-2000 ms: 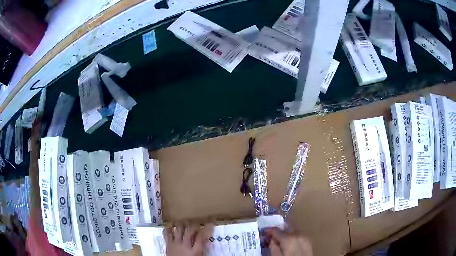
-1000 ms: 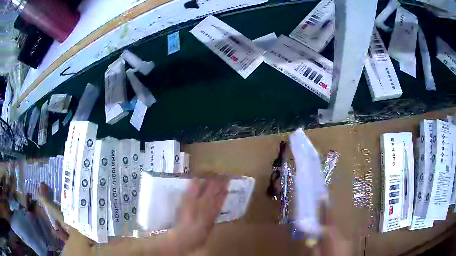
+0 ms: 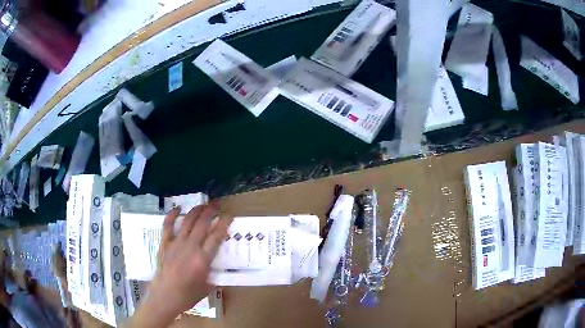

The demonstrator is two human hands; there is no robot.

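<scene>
My left hand (image 3: 187, 259) is on a white retail box (image 3: 256, 251) with a row of icons and fine print, its fingers spread over the top. The box lies level in front of the left stack, its right end apparently open with a flap raised. Just right of it a slim white handle in a sleeve (image 3: 333, 246) lies slanted on the cardboard. Beside it are shiny clear bags, likely with brush heads (image 3: 392, 232), and small black cables (image 3: 359, 213), partly hidden. My right hand is out of the picture.
Retail boxes stand in a row on the left (image 3: 83, 250) and on the right (image 3: 491, 224) of the brown cardboard (image 3: 430, 288). Loose boxes (image 3: 340, 96) and sleeves lie on the green belt (image 3: 186, 141). A white post (image 3: 415, 77) rises behind the cardboard. A dark red flask is at upper left.
The white slim handle, blurred in my right hand a second ago, now lies on the cardboard, with another clear strip beside it. My right hand has left the picture. The view has shifted.
</scene>
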